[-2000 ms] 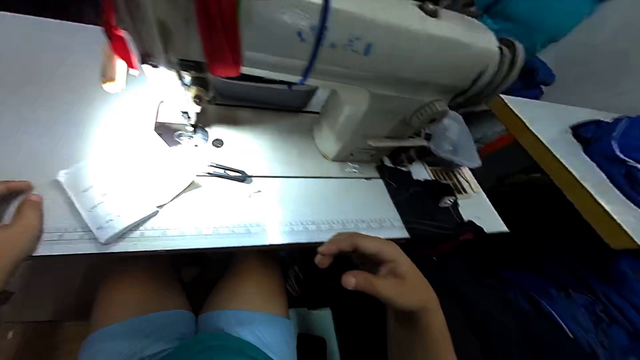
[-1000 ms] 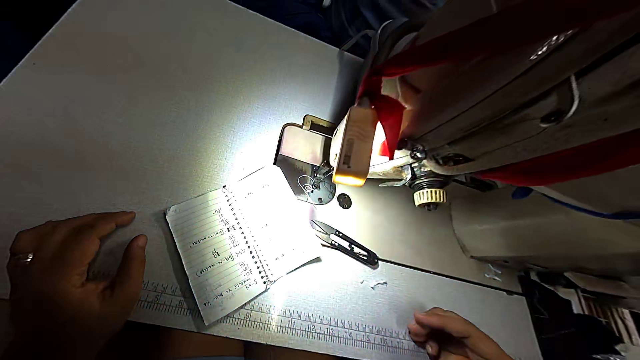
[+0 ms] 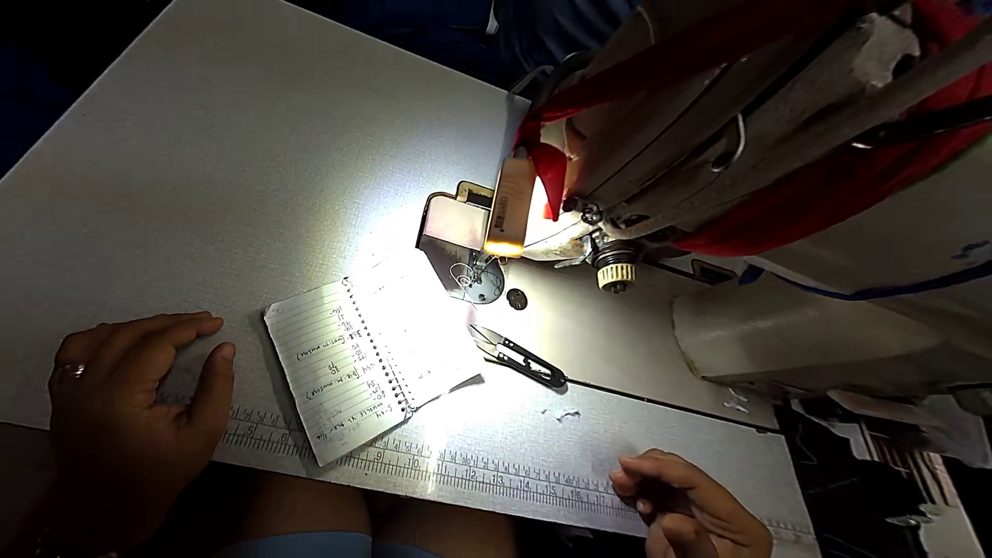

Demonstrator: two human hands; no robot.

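Note:
My left hand (image 3: 147, 395), with a ring on one finger, rests on the table at the left, fingers apart and holding nothing. Close to its right lies an open spiral notebook (image 3: 333, 372) with handwriting; glare washes out its right page. Black-handled thread snips (image 3: 519, 356) lie just right of the notebook, near the needle plate (image 3: 484, 283) of a sewing machine (image 3: 790, 310). My right hand (image 3: 690, 504) is at the table's front edge, over the printed ruler, its fingers loosely curled and nothing seen in them.
A small lit lamp (image 3: 511, 205) hangs by the machine head, with red cloth strips (image 3: 744, 225) around it. A printed ruler (image 3: 496, 480) runs along the front edge of the table (image 3: 232, 155). Thread scraps (image 3: 568, 415) lie near the snips. Dark cloth (image 3: 845, 480) is at the lower right.
The view has swung and moved closer to the table since the oldest frame. My left hand, at the left edge then, now shows fully on the table. The notebook and snips remain beside the needle area.

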